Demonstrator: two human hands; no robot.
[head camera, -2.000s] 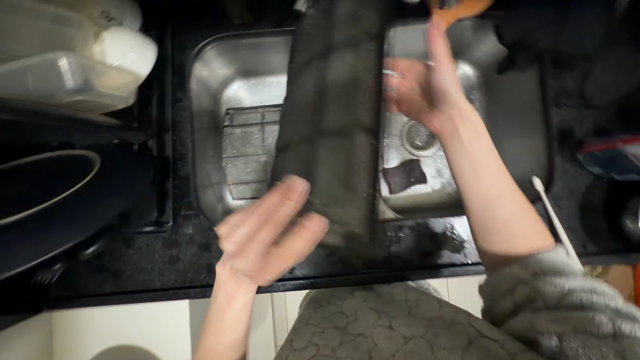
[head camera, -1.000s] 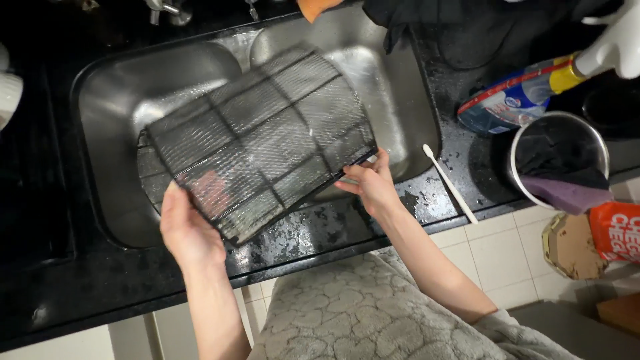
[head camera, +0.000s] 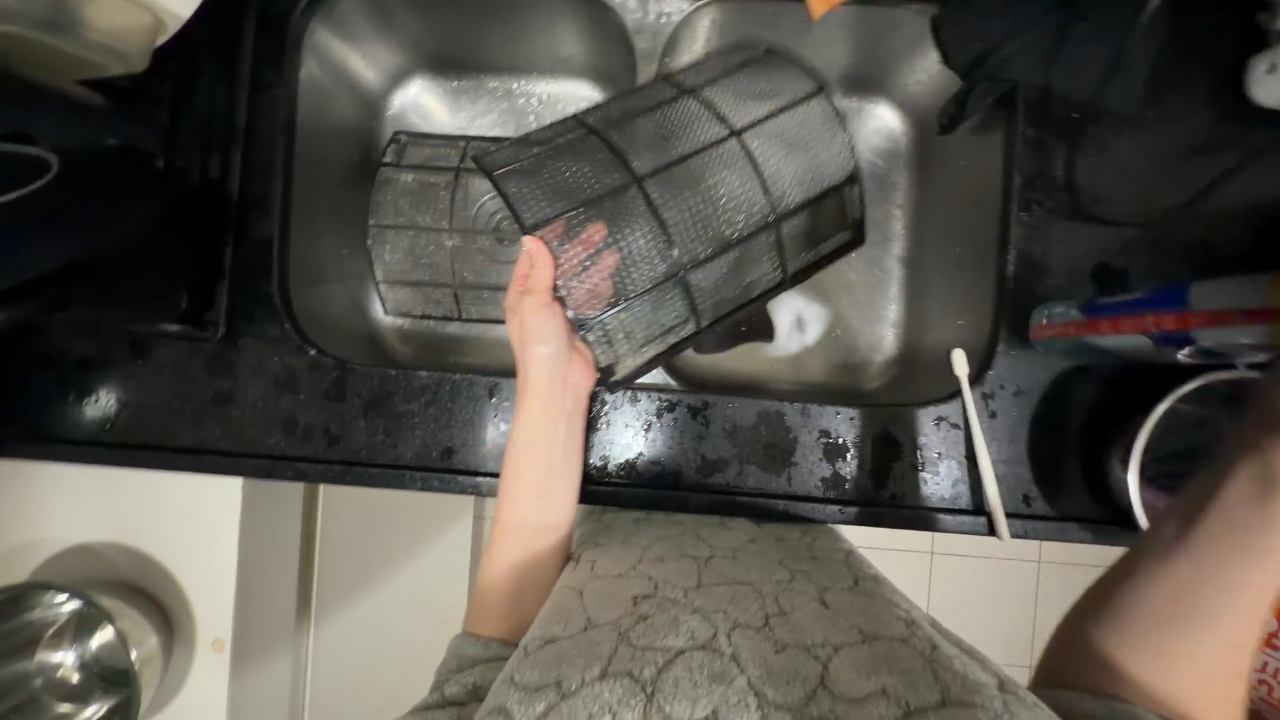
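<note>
My left hand (head camera: 565, 290) grips the lower left edge of a curved black mesh filter panel (head camera: 700, 180), thumb on the near side and fingers seen through the wet mesh. The panel is tilted above the divider of a double steel sink. A second gridded mesh panel (head camera: 415, 230) lies in the left basin, partly under the held one. A dark flat piece (head camera: 738, 330) rests in the right basin. My right forearm reaches to the right edge; the right hand itself is blurred or outside the frame. A white toothbrush (head camera: 980, 450) lies on the counter's front edge.
On the right are a metal-rimmed pot (head camera: 1150, 430), a spray bottle (head camera: 1150, 320) with blue and red markings, and a black cloth (head camera: 1040, 50). Plastic containers (head camera: 85, 35) stand at the upper left. Water drops dot the black counter edge (head camera: 760, 440).
My right hand has let go of the mesh panel and moved off to the right. The left hand still holds the panel, which both hands held a second ago.
</note>
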